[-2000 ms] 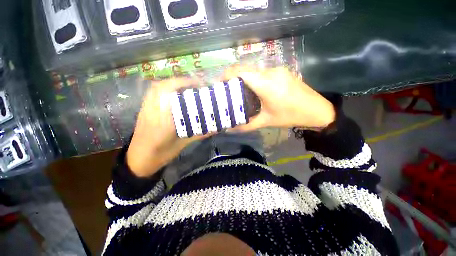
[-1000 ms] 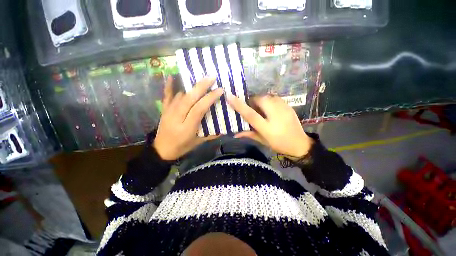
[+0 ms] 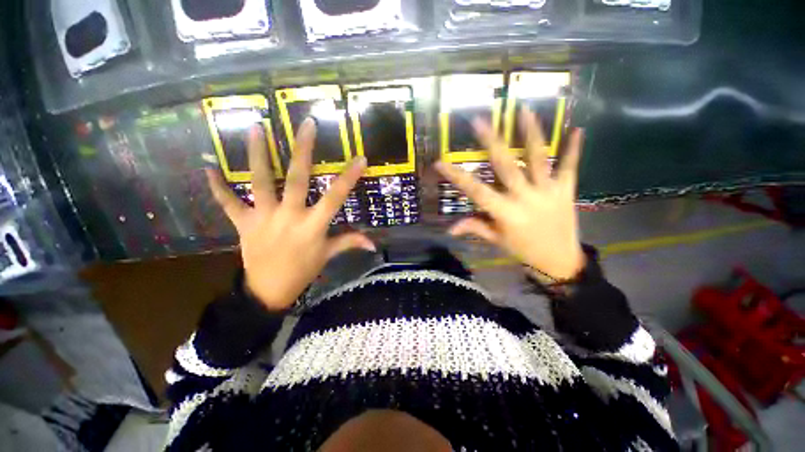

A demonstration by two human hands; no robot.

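Observation:
Several keypad phones lie face up side by side on the work mat (image 3: pixel 159 212), yellow frames toward the tray and black keys toward my body. My left hand (image 3: pixel 287 225) is spread flat over the left phones, fingers on their screens and keys. The middle phone (image 3: pixel 383 132) is mostly uncovered, and its dark screen and keys show. A small gap separates it from the two phones at the right (image 3: pixel 472 115). My right hand (image 3: pixel 530 212) is spread over those two, fingertips on their lower screens. Strong glare lies on several screens.
A clear blister tray (image 3: pixel 291 55) with white handset backs lies just beyond the phones. Another tray with a white back (image 3: pixel 16 252) is at the left edge. The dark green bench (image 3: pixel 706 146) extends right, with red plastic items (image 3: pixel 759 327) below it.
The handsets went from a row on edge, first held up and then stood on the mat, to lying face up. My hands have opened and spread apart over them.

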